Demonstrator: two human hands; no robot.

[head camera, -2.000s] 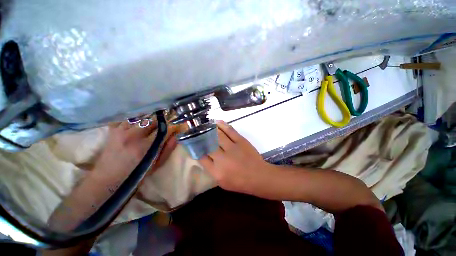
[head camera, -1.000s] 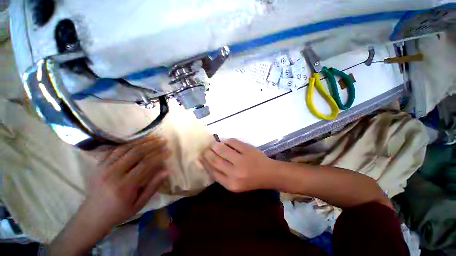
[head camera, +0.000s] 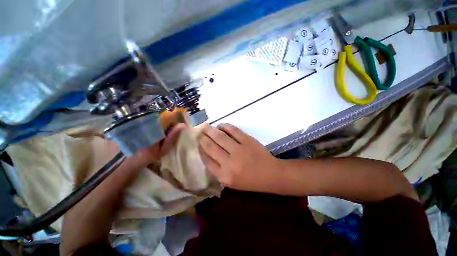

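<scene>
Beige cloth (head camera: 183, 165) lies bunched at the needle area and hangs over the table's front edge. My right hand (head camera: 240, 160) holds the cloth's right edge between its fingers, just right of and in front of the needle area. My left hand (head camera: 165, 137) is at the cloth close to the needle area, with a lit orange fingertip; the machine's metal parts partly hide it, and its grip on the cloth is hard to tell. The sewing machine head (head camera: 210, 30), white with a blue stripe, hangs over both. The needle itself is hidden.
Scissors with a yellow and a green loop (head camera: 357, 85) lie right of the needle area, beside small white labels (head camera: 310, 47). A small brown tab (head camera: 385, 54) lies by the green loop. A wooden-handled tool (head camera: 443, 28) is at the far right. More beige cloth (head camera: 396, 132) is heaped front right.
My left hand has moved from flat on the cloth up to the needle area. My right hand stays at the cloth's edge. The cloth is more bunched, and the view has shifted closer to the machine.
</scene>
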